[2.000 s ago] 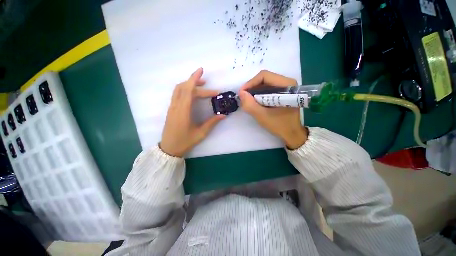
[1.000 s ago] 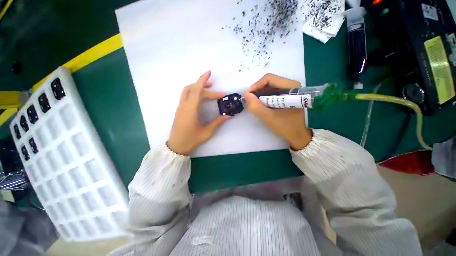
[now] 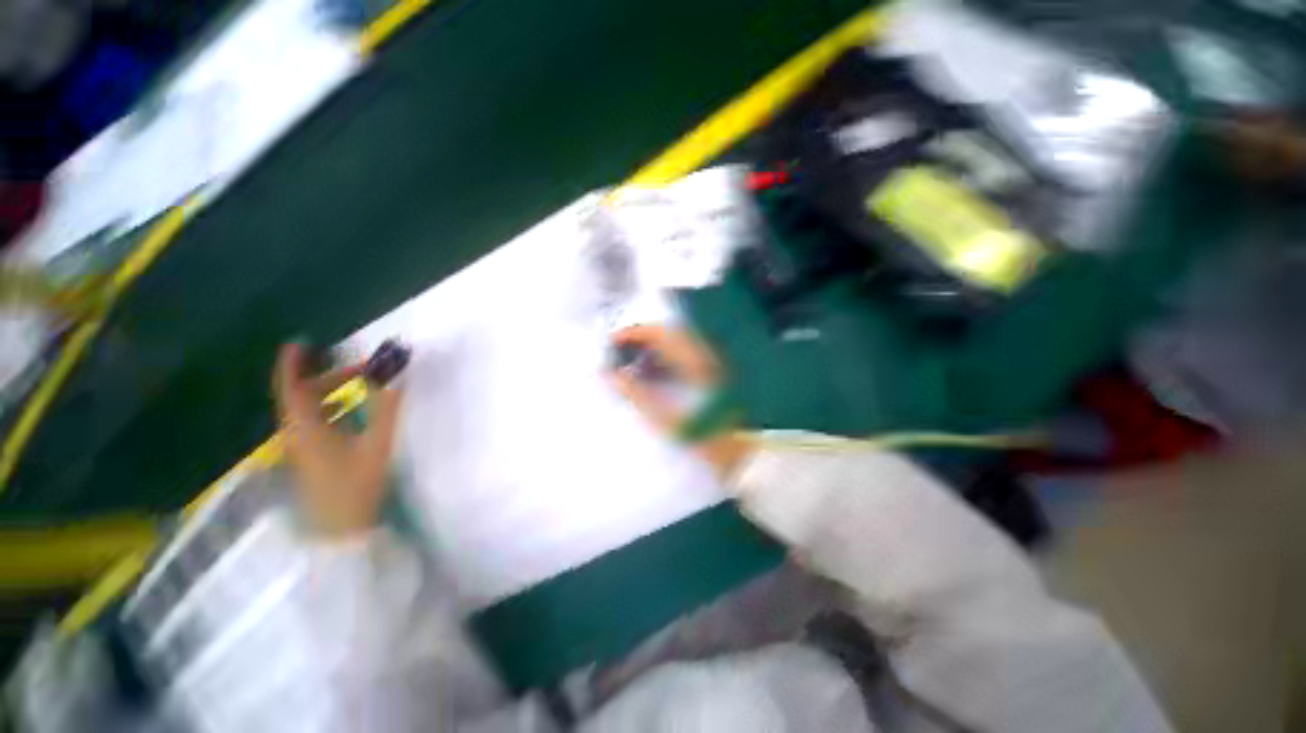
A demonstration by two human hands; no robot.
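Note:
The frame is strongly blurred. My left hand [image 3: 337,451] is at the left edge of the white paper sheet [image 3: 523,451] and holds the small black module [image 3: 387,362] between thumb and fingers. My right hand [image 3: 673,380] is over the sheet's right part, fingers curled around a dark, blurred thing that seems to be the glue syringe [image 3: 640,361]. Its tip cannot be made out. The thin pale yellow air hose [image 3: 917,441] runs right from beside my right wrist.
The white parts tray [image 3: 229,609] lies at lower left, partly behind my left sleeve. The black dispensing controller [image 3: 902,215] with a yellow label stands upper right. The green conveyor [image 3: 358,215] with yellow edges runs beyond the sheet. A blurred hand-like shape shows at far upper right.
The view has swung and turned. My left hand has moved left with the module, away from my right hand. The syringe no longer points at the module.

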